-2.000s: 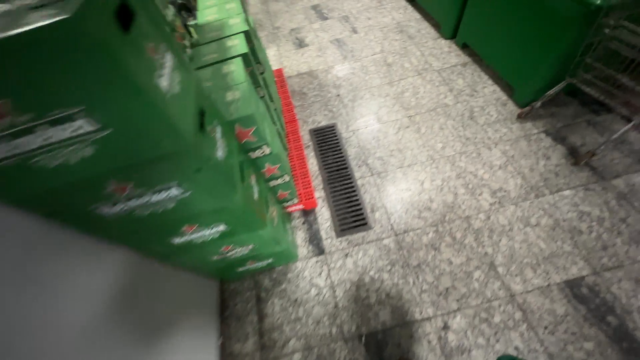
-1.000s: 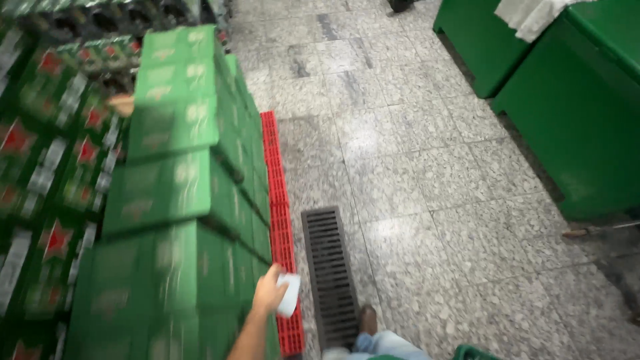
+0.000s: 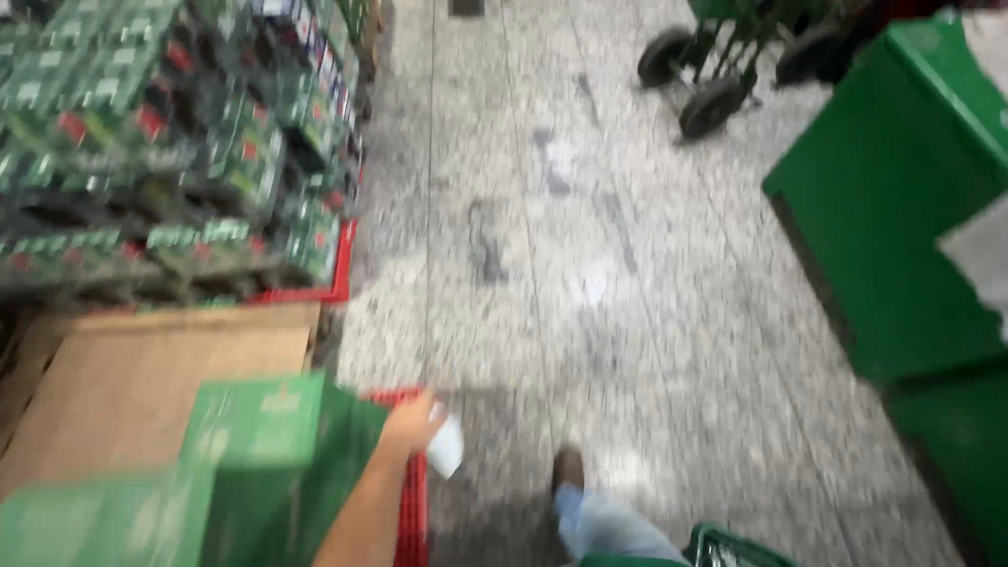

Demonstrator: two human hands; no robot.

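Note:
My left hand is at the lower middle, closed on a small white piece that looks like paper or cloth. It is beside green cardboard boxes and over the edge of a red plastic pallet. My right hand is out of the frame. At the bottom edge, part of a green plastic basket or cart shows near my jeans leg; what holds it is hidden.
Stacked packs of green cans or bottles stand on a red pallet at the left. Brown cardboard lies before them. Large green bins line the right side. A wheeled cart is farther ahead on the stone tile floor.
The view has moved forward along the aisle. The floor grate seen earlier is out of view, while the wheeled cart and brown cardboard have come into view. The white piece remains in my left hand.

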